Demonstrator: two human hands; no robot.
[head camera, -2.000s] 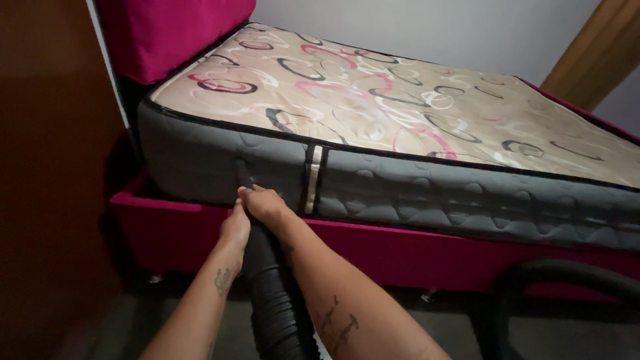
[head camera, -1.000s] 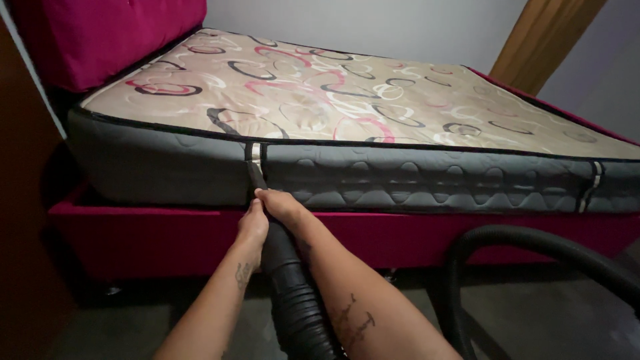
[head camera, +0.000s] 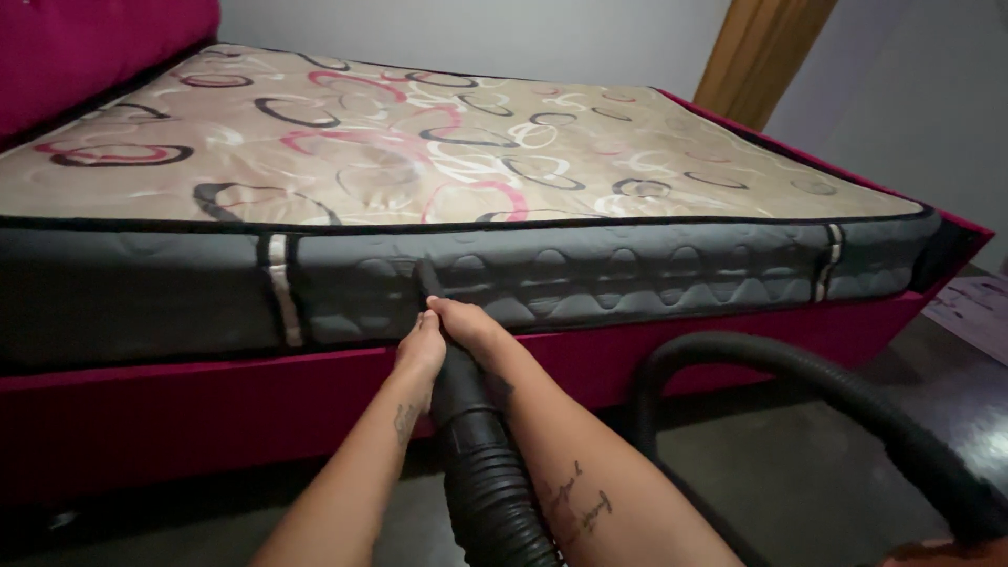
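My left hand (head camera: 421, 350) and my right hand (head camera: 471, 324) are closed side by side around the black nozzle (head camera: 428, 279) of a vacuum hose. The nozzle's narrow tip touches the grey quilted side of the mattress (head camera: 567, 276), right of a white strap handle (head camera: 283, 287). From my hands the ribbed black hose (head camera: 496, 488) runs down between my forearms. Patterned beige fabric with black, pink and white rings covers the mattress top.
A magenta upholstered bed frame (head camera: 236, 425) surrounds the mattress, with its headboard (head camera: 94, 55) at upper left. Another stretch of black hose (head camera: 732, 346) arches over the dark floor (head camera: 709, 457) at right. A wooden post (head camera: 760, 59) stands by the far wall.
My hands and the nozzle have moved right along the mattress side, past the left strap handle. The view has shifted right too.
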